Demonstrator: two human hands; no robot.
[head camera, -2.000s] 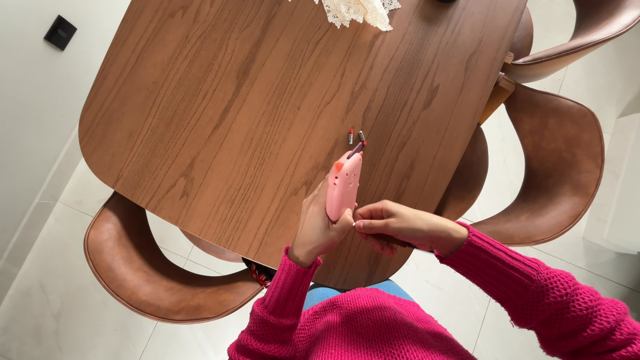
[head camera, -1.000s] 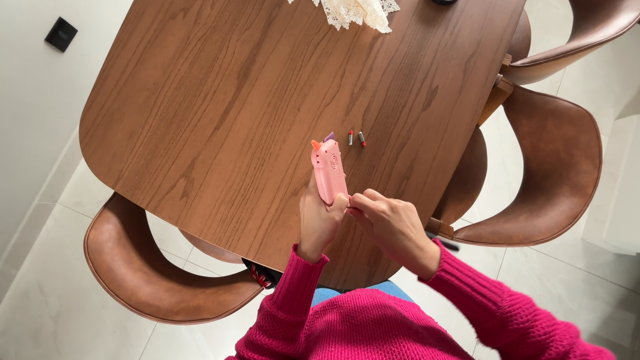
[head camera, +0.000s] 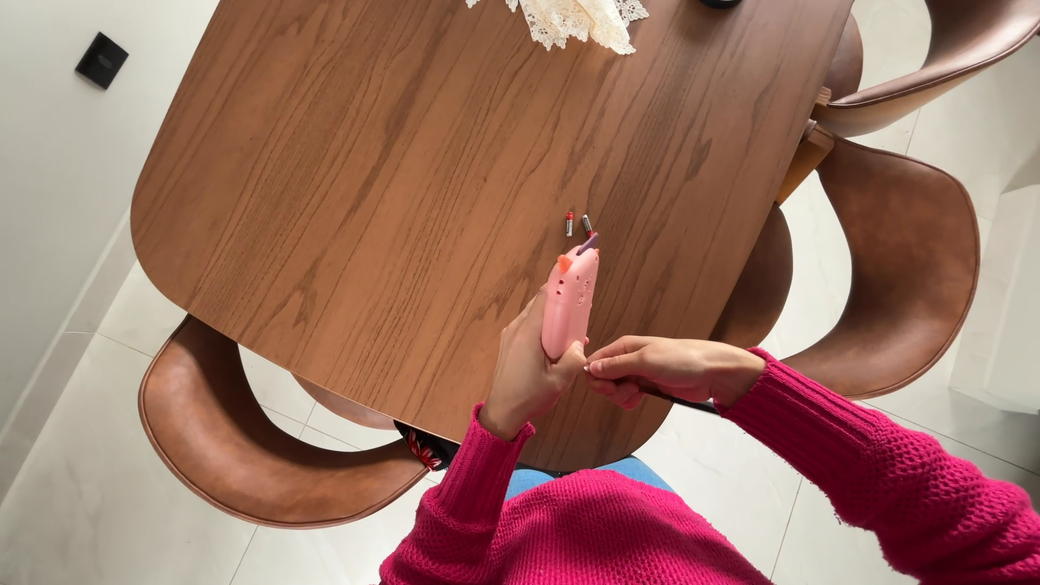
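Note:
My left hand (head camera: 526, 361) grips a pink plastic device (head camera: 567, 313) with an orange part and a purple part at its far end and small holes in its surface. The right hand (head camera: 662, 366) is close beside it at the near end, thumb and fingertips pinched together on a small pale thing (head camera: 587, 368) too small to name. A dark slender object (head camera: 695, 404) shows under that hand; whether it is held is unclear. Just beyond the device, two small batteries, a left one (head camera: 569, 224) and a right one (head camera: 587, 225), lie on the wooden table (head camera: 366, 203).
A cream lace cloth (head camera: 573, 20) lies at the table's far edge, near a dark round object (head camera: 720, 2). Brown chairs stand at the left (head camera: 268, 463) and the right (head camera: 902, 268). A patterned dark cloth (head camera: 422, 447) shows by the near edge.
The pink device has turned in my left hand and its far end tilts to the right again. My right wrist has swung outward, with the fingertips still near the device's near end.

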